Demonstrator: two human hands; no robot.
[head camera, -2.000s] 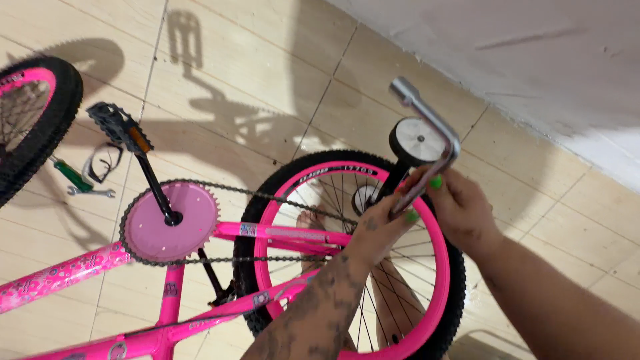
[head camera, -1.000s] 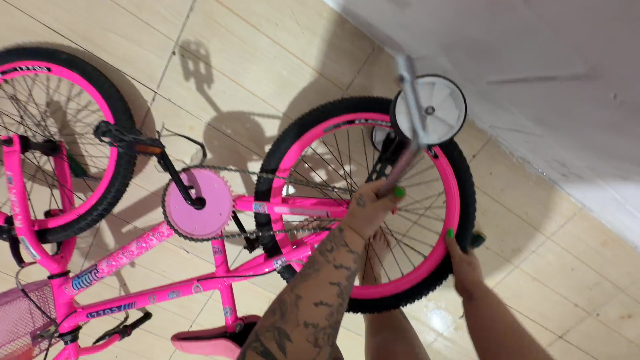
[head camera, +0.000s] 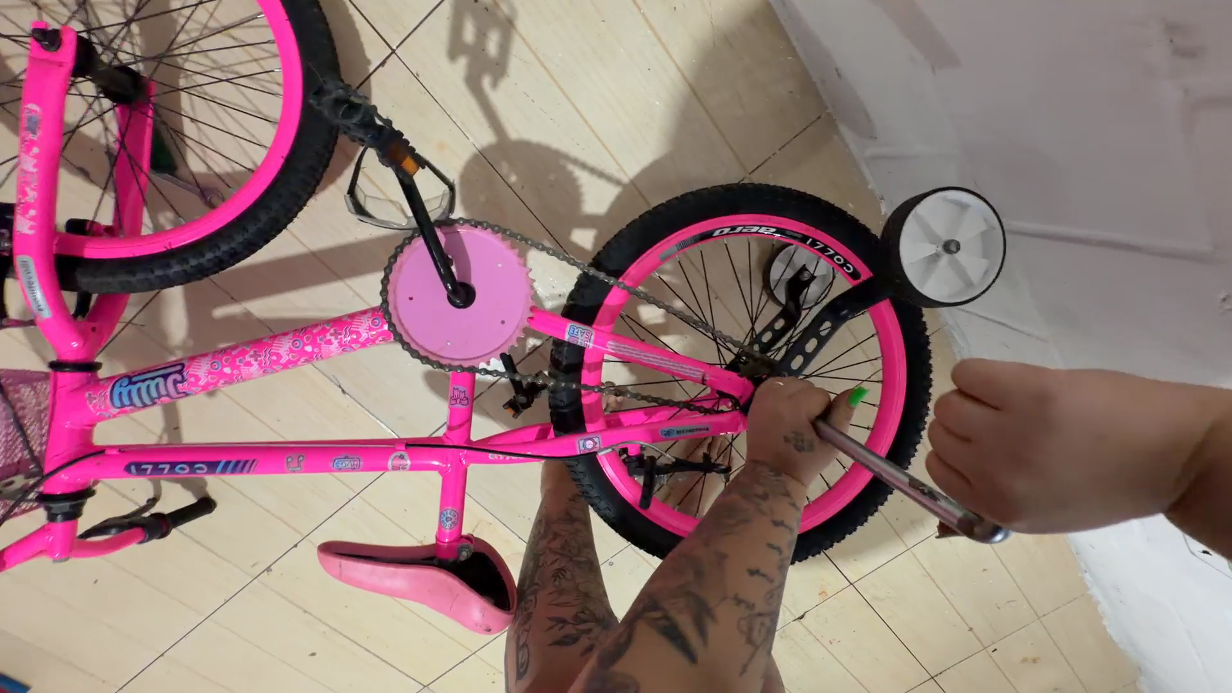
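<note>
A pink children's bicycle (head camera: 289, 458) lies upside down or on its side; which, I cannot tell. My tattooed left hand (head camera: 791, 428) closes around the head end of a metal L-shaped socket wrench (head camera: 885, 472) at the rear axle. My right hand (head camera: 1030, 448) is curled at the wrench's far end, beyond the tyre. Beside my left hand, a black slotted bracket (head camera: 818, 337) runs from the axle to a white training wheel (head camera: 951, 246). A second training wheel (head camera: 801, 277) shows behind the spokes. The chain (head camera: 635, 289) joins the axle area to the pink chainring (head camera: 460, 296).
A wall (head camera: 1059, 173) stands close on the right, beyond the rear wheel (head camera: 905, 385). The front wheel (head camera: 308, 144) and a black pedal (head camera: 371, 125) are at upper left. Clear-lensed glasses (head camera: 399, 197) rest on the tiled floor. The pink saddle (head camera: 423, 582) sits low in view.
The wrench, earlier held up near the training wheel, is now down at the rear axle. My right hand has gone from the tyre's edge to the wrench's far end.
</note>
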